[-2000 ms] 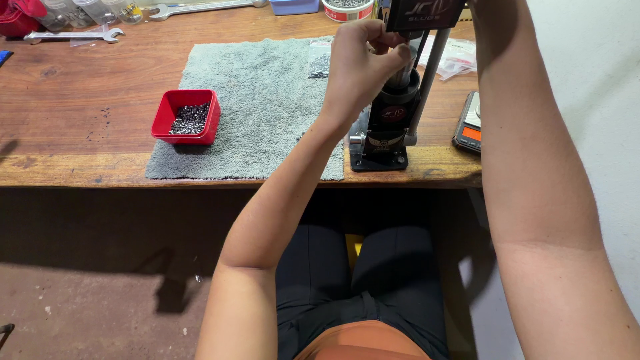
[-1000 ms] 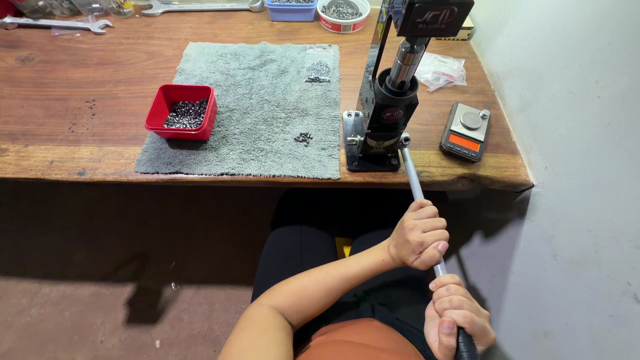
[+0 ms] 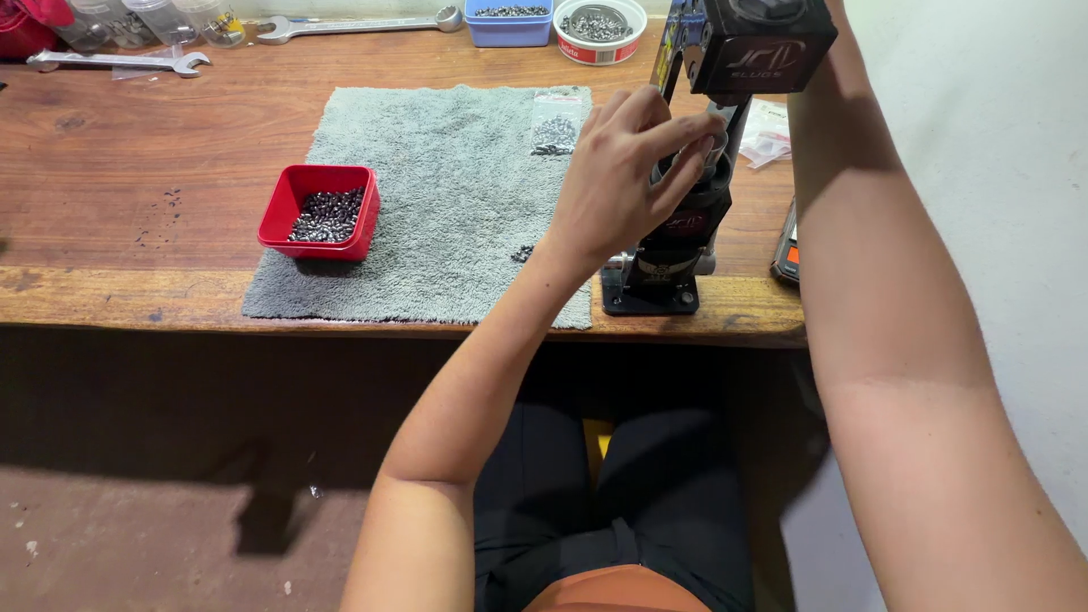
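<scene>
A black hand press [image 3: 663, 285] stands at the bench's front edge, right of a grey-green towel [image 3: 442, 195]. My left hand [image 3: 633, 161] is at the press's middle, thumb and fingertips at a clear or metal piece in its cup; what they grip is partly hidden. My right arm reaches up past the press's head [image 3: 761, 55], and my right hand is beyond the top of the view. On the towel's left stands a red plastic tub [image 3: 365, 225] of small dark metal pellets. A small bag of pellets [image 3: 554, 127] lies at the towel's upper right, and a few loose pellets [image 3: 522, 253] lie by my left forearm.
Two wrenches, an open-ended one [image 3: 127, 59] and a larger one [image 3: 365, 25], lie at the back beside clear jars [image 3: 208, 21]. A blue tub [image 3: 508, 30] and a white round tub [image 3: 599, 53] stand behind the towel. A digital scale [image 3: 788, 255] is partly behind my right arm.
Both hands have left the press's long lever grip, where they were a second ago. My left hand has moved up to the press's cup; my right arm now stretches upward out of view.
</scene>
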